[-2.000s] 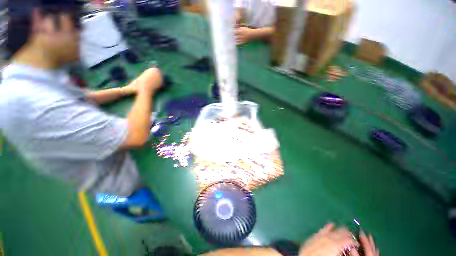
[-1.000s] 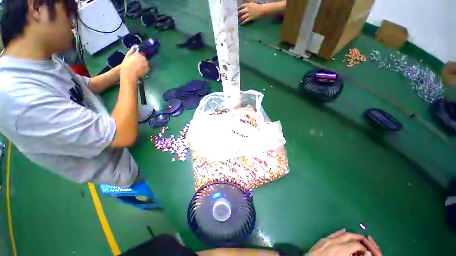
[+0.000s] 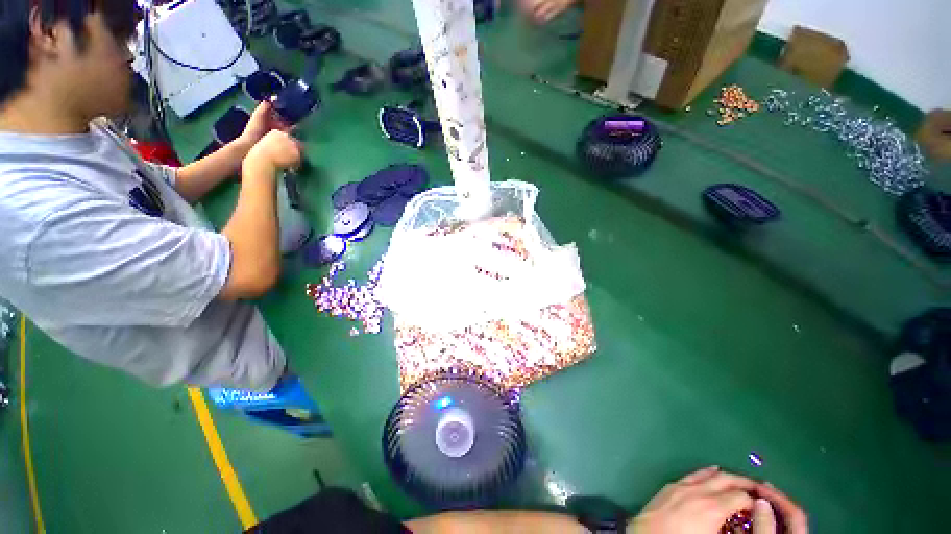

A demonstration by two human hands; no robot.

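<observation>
Small copper-coloured pieces (image 3: 738,523) show between the fingers at the bottom edge, right of centre. My left hand (image 3: 683,507) comes in from the left with a dark band at the wrist and curls around these pieces. Fingers that look like my right hand (image 3: 789,510) close in at the right side, touching my left hand; most of that hand is hidden or cut off. A dark round fan head with a pale central disc (image 3: 455,433) lies left of my hands. One small shiny piece (image 3: 756,459) lies just beyond them.
A large clear bag of copper-coloured pieces (image 3: 490,344) lies beyond the fan head, by a white post (image 3: 455,94). A person (image 3: 136,250) works at the left near dark discs (image 3: 391,186). Fan units (image 3: 619,146), silver pieces (image 3: 876,146) and a cardboard box (image 3: 709,47) are across the table.
The view has shifted slightly. The thin shiny item seen upright at my fingers earlier no longer shows there. My hands are closer together, and copper-coloured pieces show more clearly between the fingers.
</observation>
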